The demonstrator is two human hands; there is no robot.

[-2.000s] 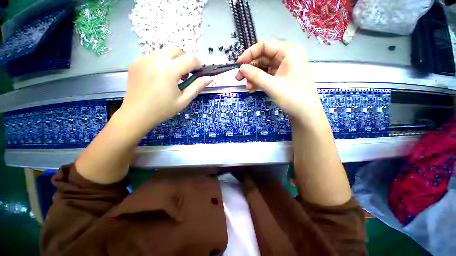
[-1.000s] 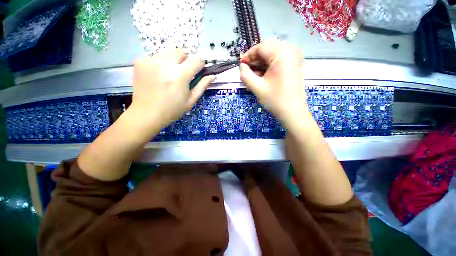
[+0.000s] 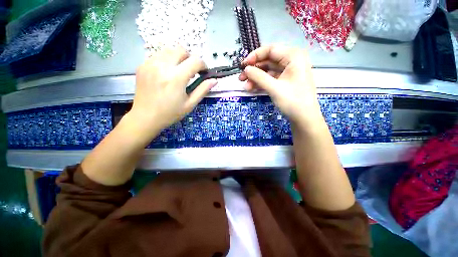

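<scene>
My left hand [image 3: 168, 85] grips a dark slim tool [image 3: 213, 74], pliers or cutters, with its jaws pointing right. My right hand [image 3: 283, 80] has thumb and fingertips pinched at the jaw tips, around something too small to make out. Small black components [image 3: 232, 54] lie loose just beyond the tool. Dark component sticks [image 3: 247, 27] stand lengthwise behind them, their near ends close to my right fingertips. Both hands are above the blue PCB panels [image 3: 226, 123] and the far rail.
A white parts pile [image 3: 173, 22], a green pile [image 3: 99, 27], a red pile [image 3: 324, 20] and a clear bag [image 3: 391, 17] lie on the grey shelf. Dark trays stand at both ends. The near rail [image 3: 216, 157] crosses before me. Another person's red sleeve [image 3: 427, 180] is at right.
The view has shifted slightly. The tool's jaws stay at my right fingertips, and my right fingers are somewhat more spread than a second ago.
</scene>
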